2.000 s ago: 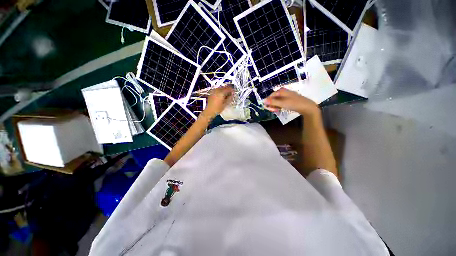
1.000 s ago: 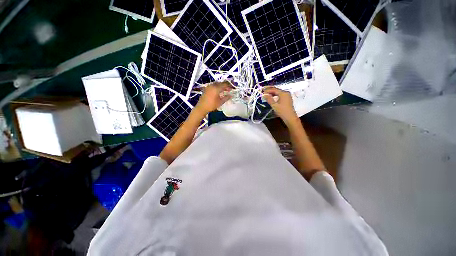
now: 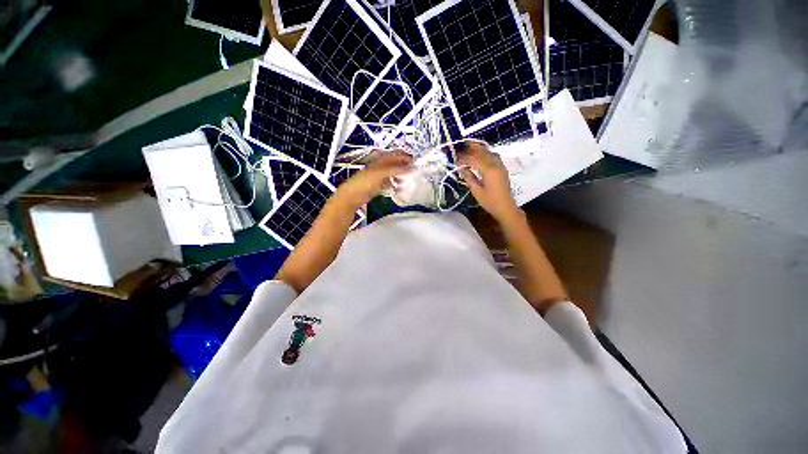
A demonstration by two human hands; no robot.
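Note:
White cables (image 3: 429, 129) lie tangled among dark solar panels (image 3: 481, 66) with white frames, in front of my body. My left hand (image 3: 379, 173) is at the left side of the tangle, fingers bent at the cords. My right hand (image 3: 483, 170) is at its right side with a white cable looping by its fingertips. A rounded pale clump (image 3: 415, 190) lies between my hands at the bench edge. The fingertips are small and blurred, so the exact grip of each hand is hard to see.
White-backed panels (image 3: 190, 191) are stacked at left with coiled cord beside them. An open carton (image 3: 133, 282) holding a white block stands farther left. White sheets or panel backs (image 3: 560, 146) lie at right. Translucent plastic (image 3: 740, 97) is heaped at the top right. Blue plastic shows below the bench.
My right hand has moved inward and slightly up to the cable tangle, its fingers now by a loop of cable. My left hand stays at the tangle's left side, slightly shifted.

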